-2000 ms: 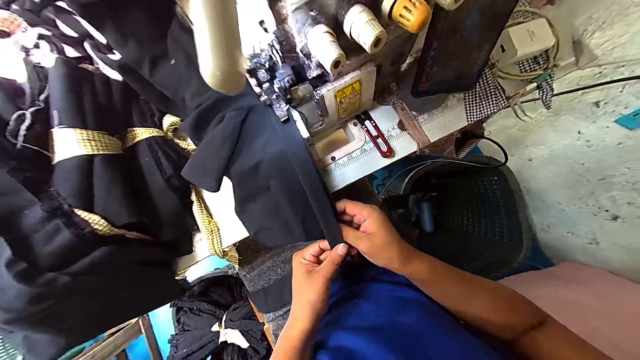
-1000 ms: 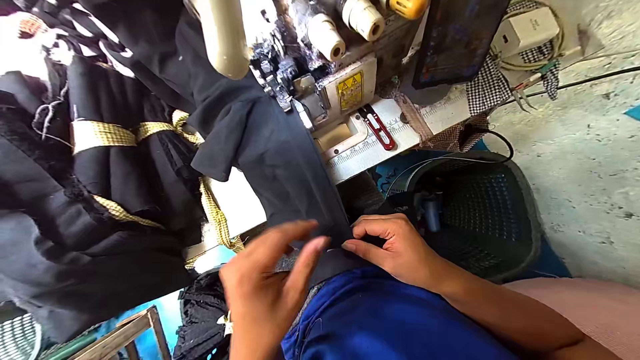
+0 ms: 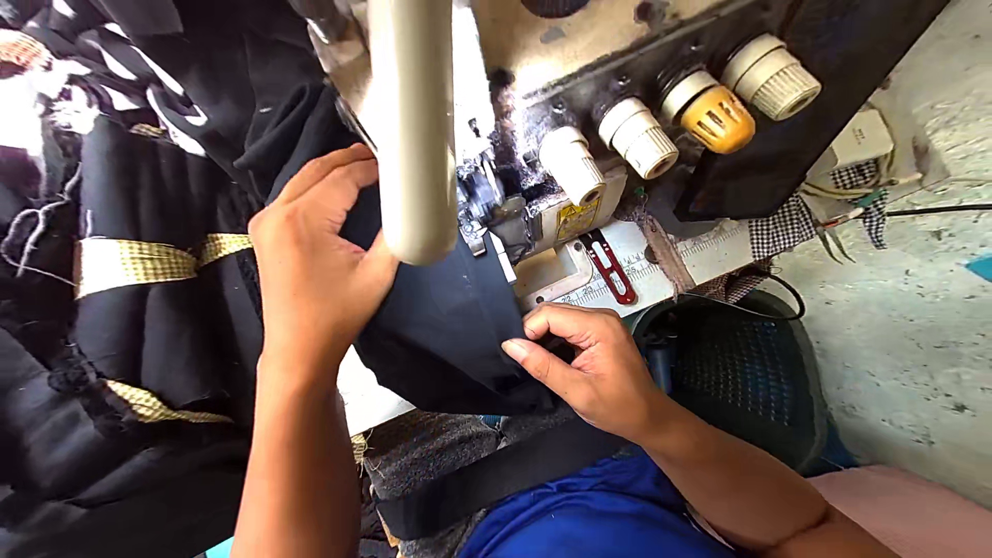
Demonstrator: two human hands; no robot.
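A piece of black fabric (image 3: 442, 333) lies under the presser foot area of an overlock sewing machine (image 3: 535, 85). My left hand (image 3: 318, 240) rests on the fabric left of the machine's cream-coloured arm cover (image 3: 415, 132), fingers bent and thumb spread; part of the fingertips is hidden by that cover, and whether they grip cloth cannot be told. My right hand (image 3: 581, 356) pinches the fabric's right edge between thumb and forefinger, just below the machine's needle plate. A black strip (image 3: 504, 473) lies across the lap below.
Bundles of black cloth (image 3: 155, 325) tied with checked yellow strips lie at left. A red slotted metal piece (image 3: 612, 267) sits on the ruled machine bed (image 3: 659, 271). Tension dials (image 3: 573, 167) stick out above. A dark plastic basket (image 3: 744, 372) stands at right, near a wall with a cable (image 3: 938, 209).
My left hand has moved from near the lap up to the fabric beside the machine. My right hand stays at the fabric's edge. The view has moved closer to the machine.
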